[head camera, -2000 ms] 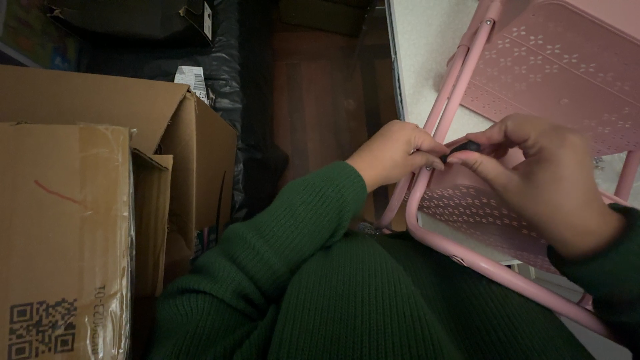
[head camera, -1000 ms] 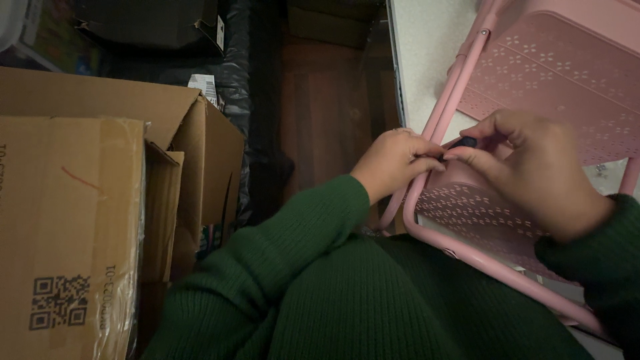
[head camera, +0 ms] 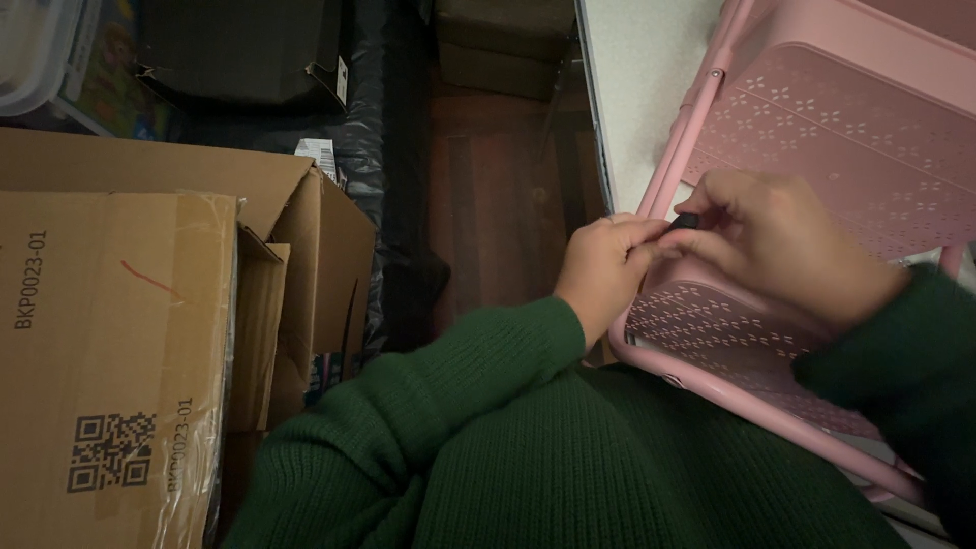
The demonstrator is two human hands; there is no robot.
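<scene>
A pink metal-framed rack [head camera: 762, 417] with perforated trays [head camera: 831, 145] lies folded or tilted at the right, partly on a white surface. My left hand [head camera: 610, 259] is at its tube frame, fingers bent around the tube beside a small black part [head camera: 684, 222]. The thumb and forefinger of my right hand [head camera: 770, 244] pinch that black part from the right. What the part is cannot be told, and the fingers cover where it meets the frame. My right hand is slightly blurred.
Opened cardboard boxes [head camera: 114, 328] stand at the left, one bearing print and a code. Behind them are a black box [head camera: 240, 57], black plastic sheeting [head camera: 396, 175] and a clear plastic bin [head camera: 34, 57]. The white tabletop [head camera: 633, 91] borders a gap above the wooden floor [head camera: 496, 213].
Both hands stay at the same place on the pink frame, with the black part between them. My right hand has turned slightly.
</scene>
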